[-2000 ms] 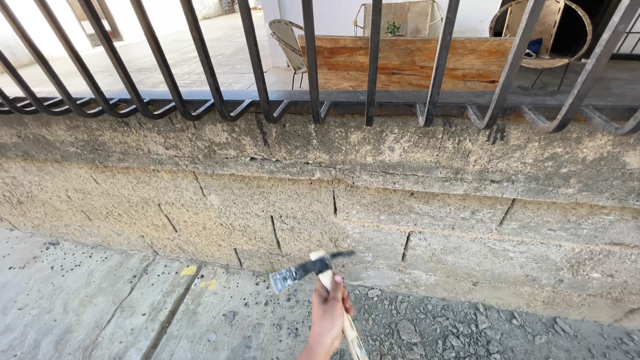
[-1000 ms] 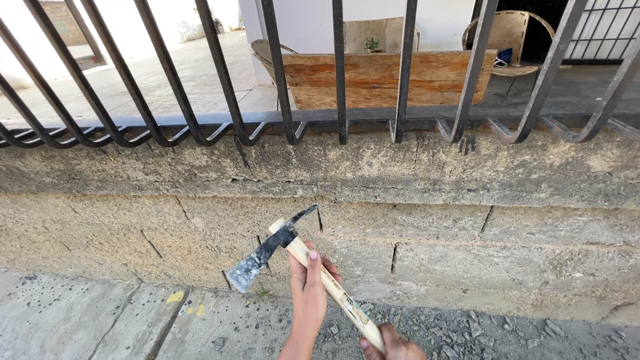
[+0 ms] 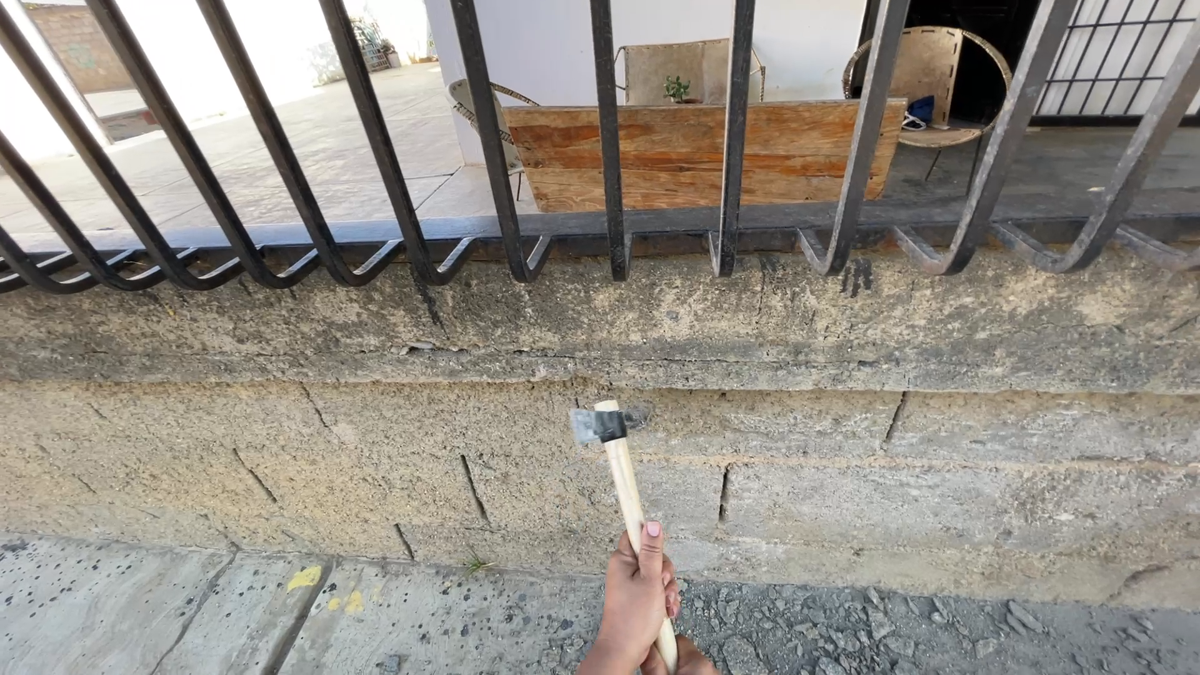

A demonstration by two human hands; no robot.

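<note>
A small pick-mattock (image 3: 610,424) with a pale wooden handle and a dark metal head is held up before the block wall (image 3: 581,497). My left hand (image 3: 640,589) is closed around the middle of the handle, thumb along it. Lower down, at the bottom edge of the view, my right hand (image 3: 689,656) grips the handle's end and is mostly out of frame. The tool's head is blurred and overlaps the upper course of blocks, just under the ledge; whether it touches the wall I cannot tell.
Black metal fence bars (image 3: 609,141) rise from the concrete ledge (image 3: 562,319). Broken rubble (image 3: 825,628) lies at the wall's foot on the right, concrete pavement (image 3: 112,600) on the left. Behind the bars are a wooden panel (image 3: 675,155) and several round-framed chairs (image 3: 937,84).
The tool's head has swung up and to the right from its slanted pose a second ago. Two seconds ago only one hand showed on the handle; now both grip it.
</note>
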